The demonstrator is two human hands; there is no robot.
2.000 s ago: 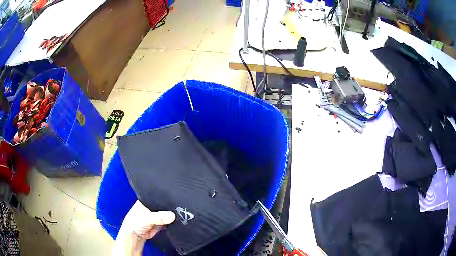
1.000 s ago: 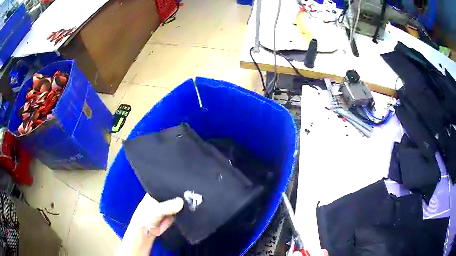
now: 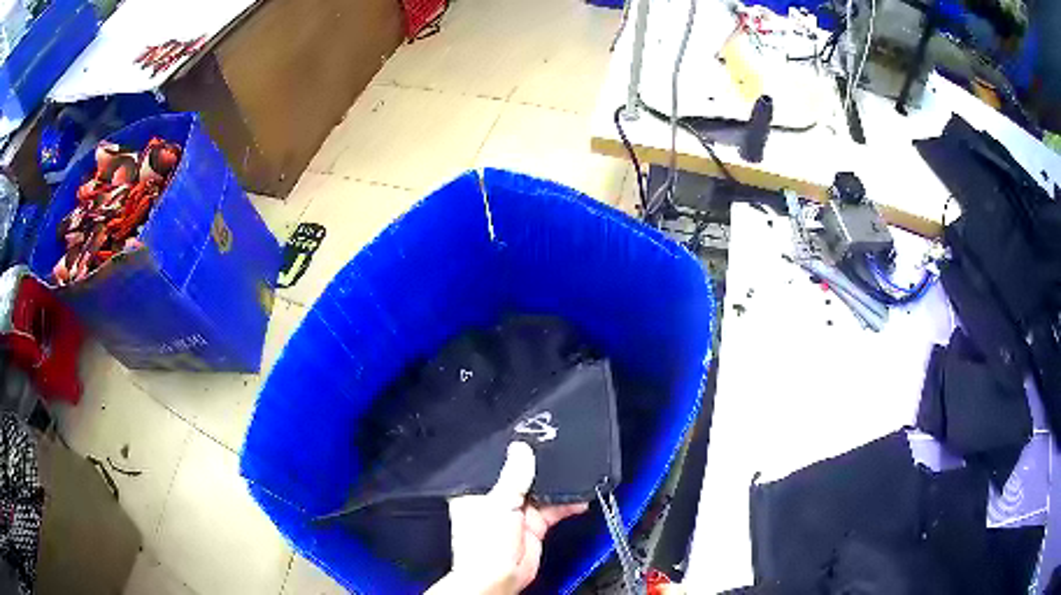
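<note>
My left hand (image 3: 498,529) pinches a black fabric panel (image 3: 570,424) with a white logo, over the large blue bin (image 3: 384,273). The thumb lies on the panel just below the logo. The scissors (image 3: 618,537) show long silver blades, their tips at the panel's lower right corner. Only a bit of their red-orange handle shows at the bottom edge. My right hand is cut off by the bottom edge. Other black pieces lie inside the bin.
A worktable (image 3: 745,384) at right bears black panels (image 3: 861,511) and a pile of black pieces (image 3: 1001,256). A grey metal device (image 3: 859,230) and metal rods lie there. A second blue bin (image 3: 204,279) with red-orange pieces stands at left. A wood-edged table (image 3: 698,163) is behind.
My left hand has moved right with the panel and turned it, so its left end now points down-left. The scissors' tips have moved to the panel's lower right corner. The view has shifted slightly.
</note>
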